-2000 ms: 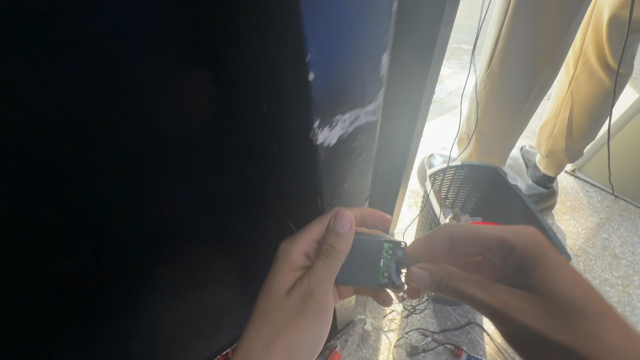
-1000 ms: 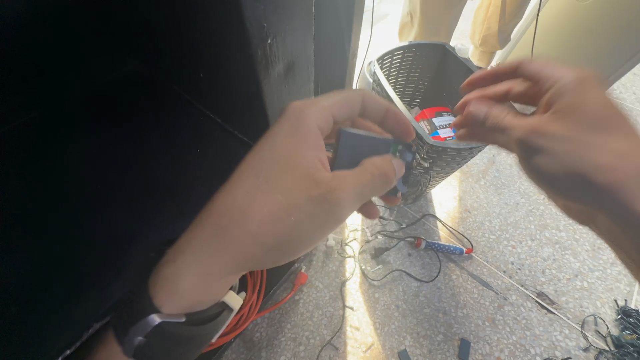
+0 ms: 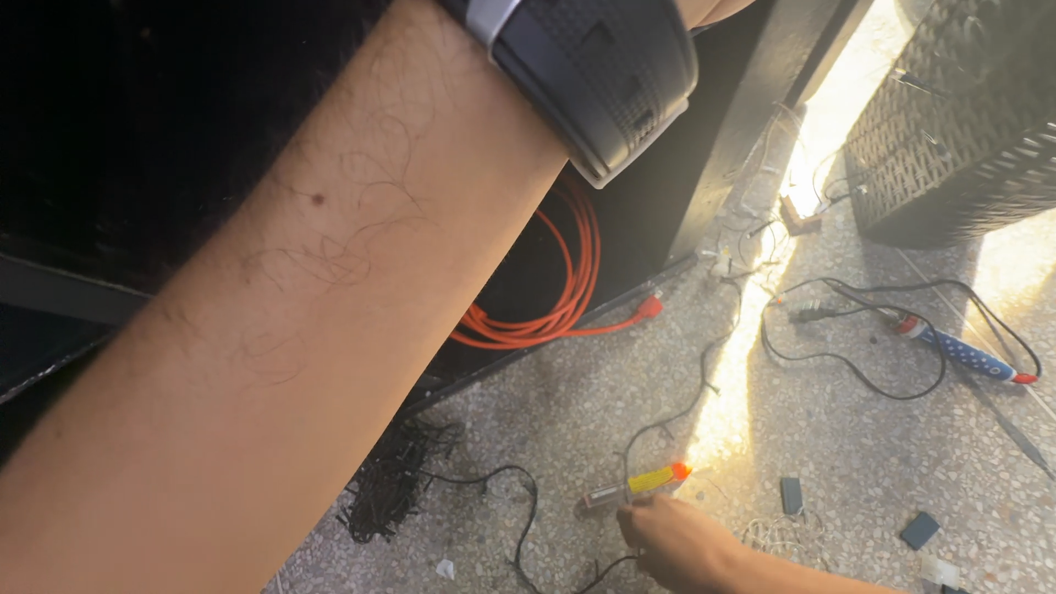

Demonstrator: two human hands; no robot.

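My left forearm crosses the view with a dark smartwatch (image 3: 594, 82) on the wrist. Only a sliver of my left hand (image 3: 714, 10) shows at the top edge, so whatever it holds is hidden. Low in the view, my right hand (image 3: 672, 532) reaches down to the floor, fingers curled beside a slim tube (image 3: 652, 478) with a yellow label and orange-red end. Whether they grip it is unclear. A thin black cable (image 3: 631, 441) runs by the fingertips. A soldering iron (image 3: 969, 351) with a blue dotted handle lies to the right, its black cord looped around it.
A dark woven plastic basket (image 3: 949, 148) stands upper right. A coiled orange cord (image 3: 577, 305) rests on a black surface, and a tangled bundle of dark wire (image 3: 388, 483) lies on the speckled floor. Small dark blocks (image 3: 920, 530) and thin pale wire (image 3: 780, 535) are lower right.
My right hand has moved down to the floor. My left hand, earlier holding a small dark case with an exposed circuit board, is now almost out of sight. The view has swung down.
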